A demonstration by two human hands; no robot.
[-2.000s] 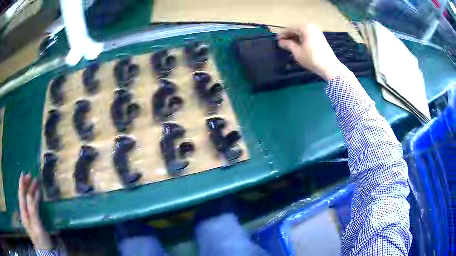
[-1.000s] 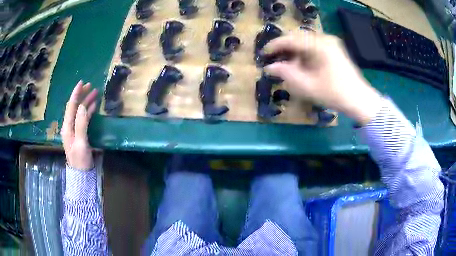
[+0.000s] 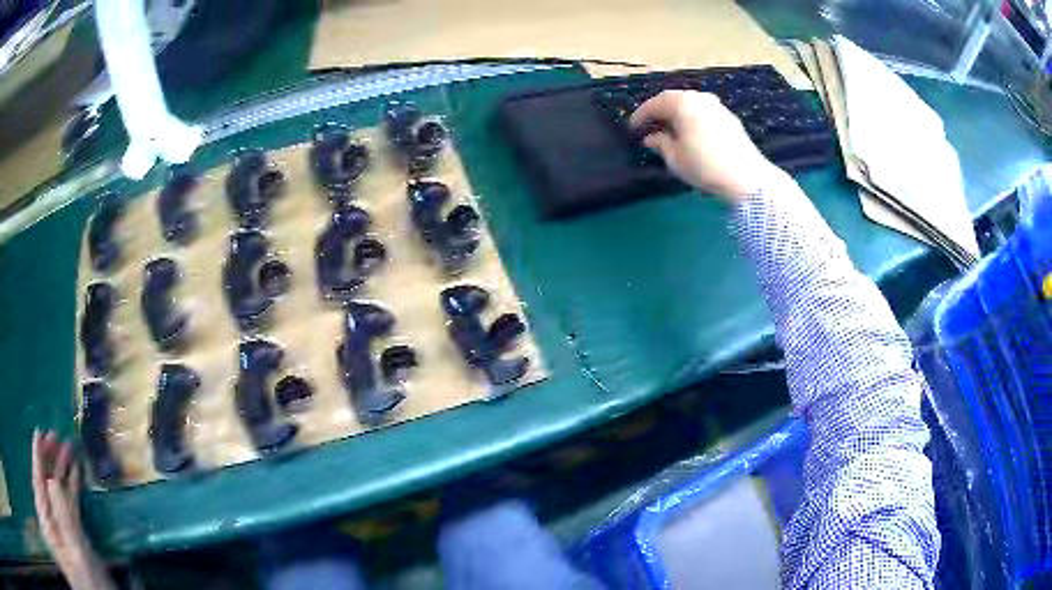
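Note:
Curved black moulded parts (image 3: 174,415) stand in three rows on a brown cardboard sheet (image 3: 219,444) on the green bench. In the three right-hand columns each has a small round black part (image 3: 293,393) beside it; the two left columns show only curved parts. My right hand (image 3: 690,136) is over the black parts tray (image 3: 560,150), thumb and forefinger close together at its rows of small parts; whether they hold one cannot be told. My left hand (image 3: 55,490) is at the bench's front edge, lower left, fingers extended and empty, partly cut off.
A stack of white and brown cards (image 3: 906,150) lies right of the tray. A brown sheet (image 3: 554,32) lies behind. A white post (image 3: 136,92) stands at the back left. Blue crates (image 3: 1001,346) with clear film are at the right and below the bench edge. My knees are below.
Since one second ago my right hand has moved from the brown sheet to the black tray, and the view has turned right. The front middle curved part now has a round part beside it.

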